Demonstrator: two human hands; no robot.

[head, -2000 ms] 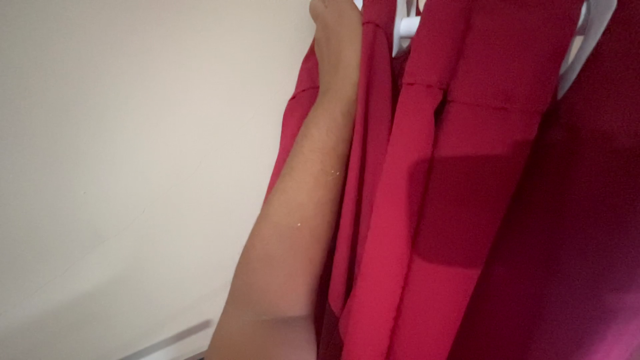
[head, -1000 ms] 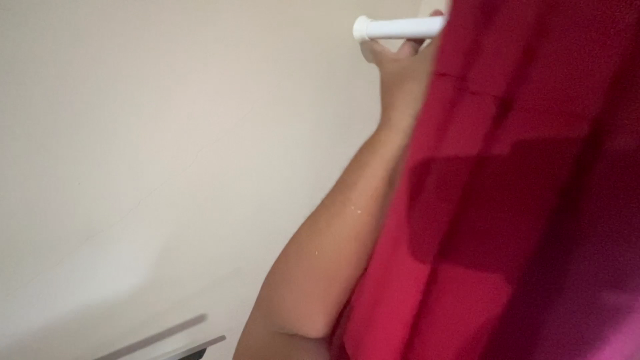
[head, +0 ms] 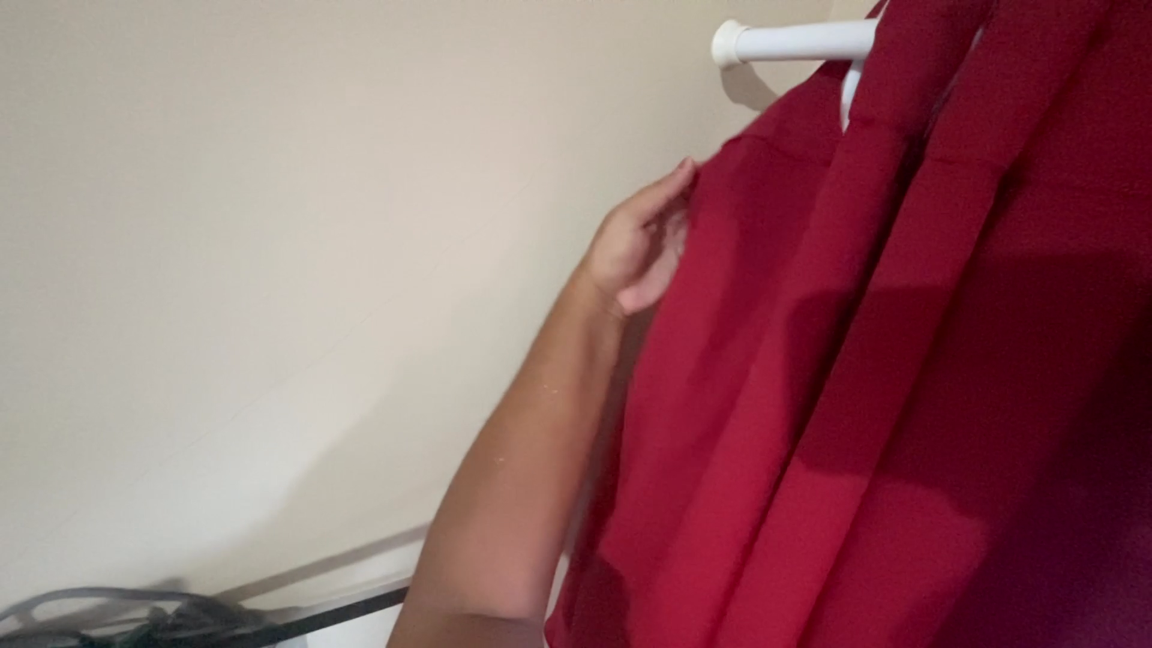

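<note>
A red fabric curtain (head: 720, 432) hangs in folds from a white rod (head: 810, 41) with a round end cap against the wall. My left hand (head: 643, 238) is at the curtain's upper left edge, below the rod, with the thumb along the border and the other fingers hidden behind the cloth. White rings (head: 850, 88) show between the top folds. My right hand is out of the frame.
A beige wall (head: 270, 225) fills the left side. Low on the left are a black bar (head: 342, 614) and a dark curved object (head: 108, 594) that I cannot make out, in front of the wall.
My left hand has come down from the rod to the curtain's edge. The curtain's edge has spread to the left below the rod's end, with the folds showing again.
</note>
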